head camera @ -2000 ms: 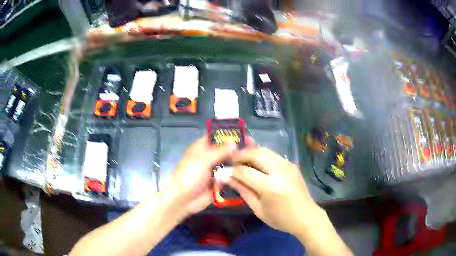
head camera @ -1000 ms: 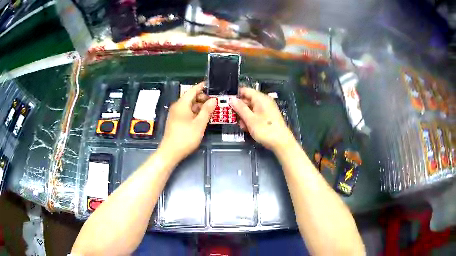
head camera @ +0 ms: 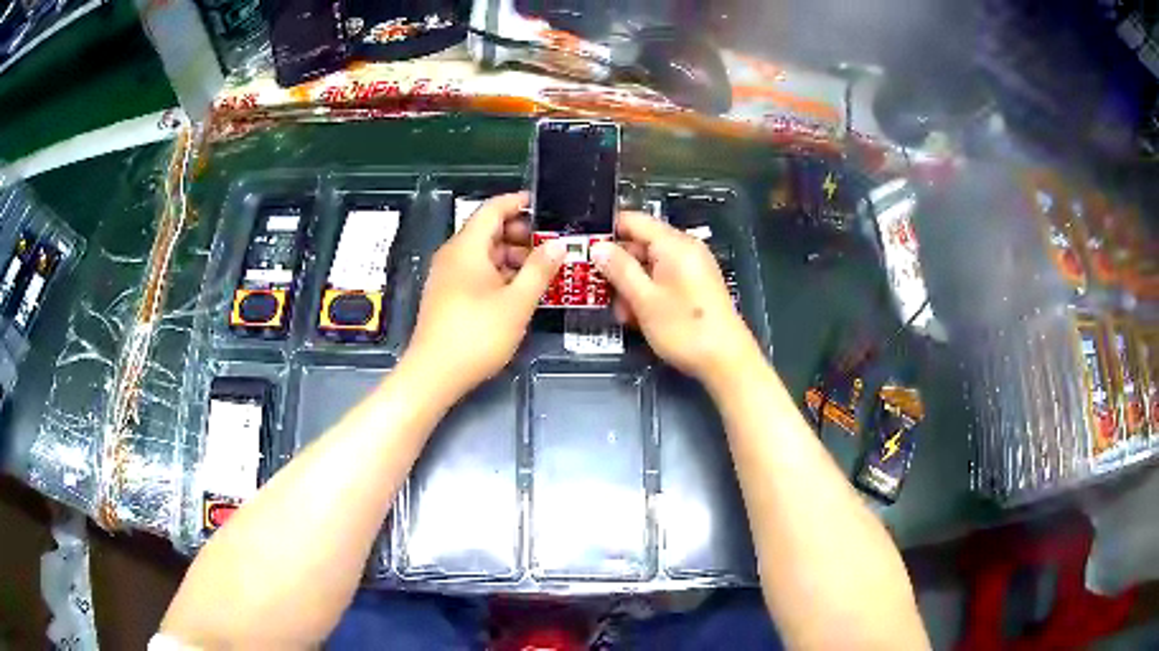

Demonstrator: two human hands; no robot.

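Observation:
A keypad phone (head camera: 576,191) with a dark screen and red keys is held upright between both hands above the tray, its front towards me. My left hand (head camera: 489,293) grips its left edge with the thumb at the keypad. My right hand (head camera: 661,290) grips its right edge, thumb also at the keypad. The clear compartment tray (head camera: 528,477) lies below. Its upper left pockets hold two orange-ended phones (head camera: 357,274), and a red-ended phone (head camera: 234,445) lies in the lower left pocket. My hands partly hide the other upper pockets. A white label (head camera: 594,333) shows below the held phone.
Batteries (head camera: 891,443) with a lightning bolt lie on the green mat right of the tray. Stacked filled trays (head camera: 1055,369) stand at the far right. Another tray (head camera: 36,274) is at the left edge. Orange-printed tape (head camera: 381,95) and cables run along the back.
Two seconds ago the phone was low with its back side showing; it has since been turned and raised, screen facing me. Since one second ago the hands have barely moved, and the view has shifted slightly.

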